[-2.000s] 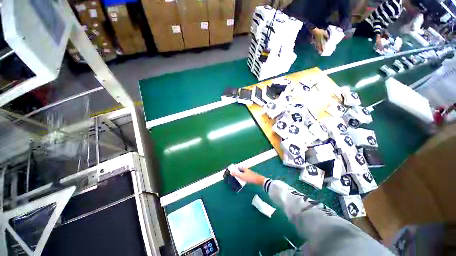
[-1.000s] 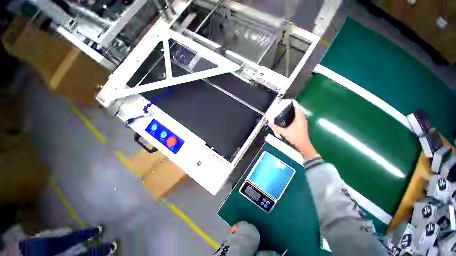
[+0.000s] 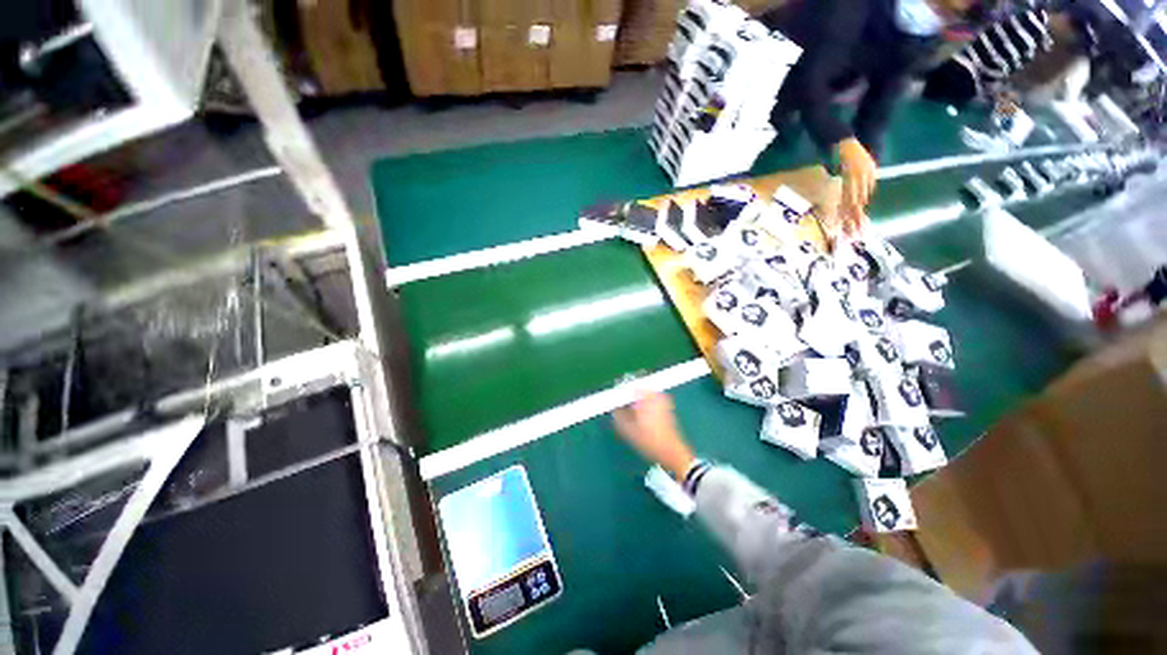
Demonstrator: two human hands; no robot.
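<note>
My right hand (image 3: 650,429) is over the near white rail of the conveyor, blurred, its fingers loosely extended. No box shows in it. The digital bench scale (image 3: 495,535) lies to its lower left with a bare plate. A loose pile of small product boxes (image 3: 883,352) lies to the right, many showing round black pictures. Part of the pile rests on a yellow-tan wooden board (image 3: 680,289). A small white scrap (image 3: 668,490) lies just below my right hand, beside the sleeve. My left hand is not in view.
The white machine with a black bed (image 3: 243,550) stands left of the scale. Stacked white boxes (image 3: 723,96) stand across the belt (image 3: 550,346). Another person's hand (image 3: 855,173) reaches over the pile. A large brown carton (image 3: 1049,461) is at the right.
The view has swung from the machine back to the pile. My right hand held a dark box by the machine's edge; it is now right of the scale without one. The other person's hand is over the pile.
</note>
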